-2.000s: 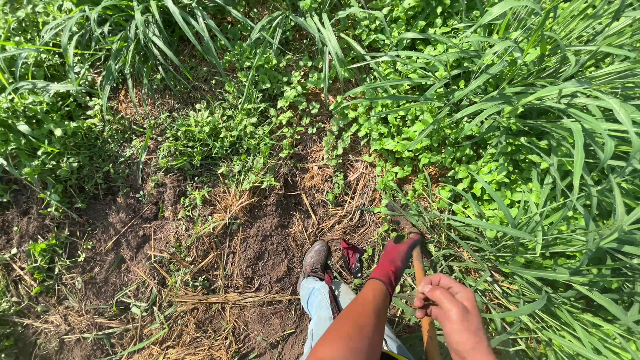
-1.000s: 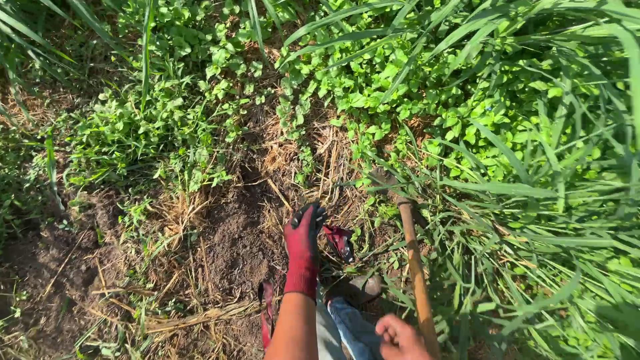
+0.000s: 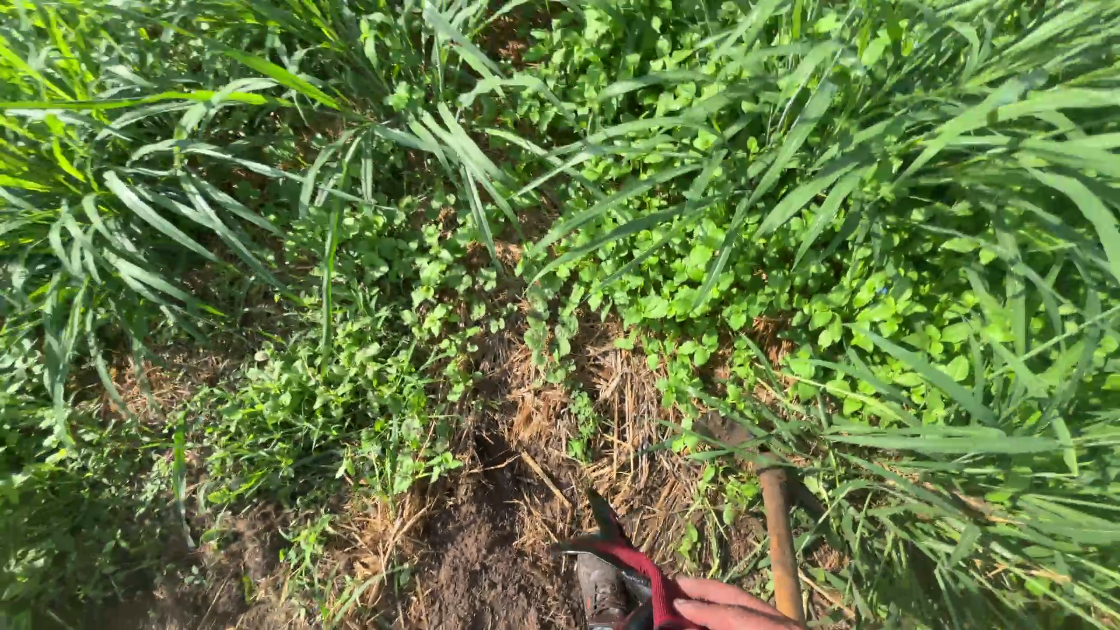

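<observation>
A red and dark work glove [image 3: 626,556] is at the bottom edge, its dark fingertips spread and pointing up and left. The bare fingers of my right hand [image 3: 731,604] lie close together at its red cuff; whether they grip the cuff or enter it is unclear. Dark and red glove material by the cuff may be part of my gloved left hand, but I cannot make that hand out for sure. To the right, a tool's wooden handle [image 3: 779,542] runs down from a metal head [image 3: 731,437] partly hidden by grass. Neither hand visibly touches the tool.
A worn shoe [image 3: 601,591] stands behind the glove on dark soil [image 3: 490,560]. Dry straw [image 3: 634,402] covers the ground ahead. Low leafy plants [image 3: 385,402] and long grass blades [image 3: 945,140] grow around the soil and partly over the tool.
My right hand held the wooden handle two seconds ago and has let go. My gloved left hand reached near a loose red glove on the ground one second ago. The view has shifted upward.
</observation>
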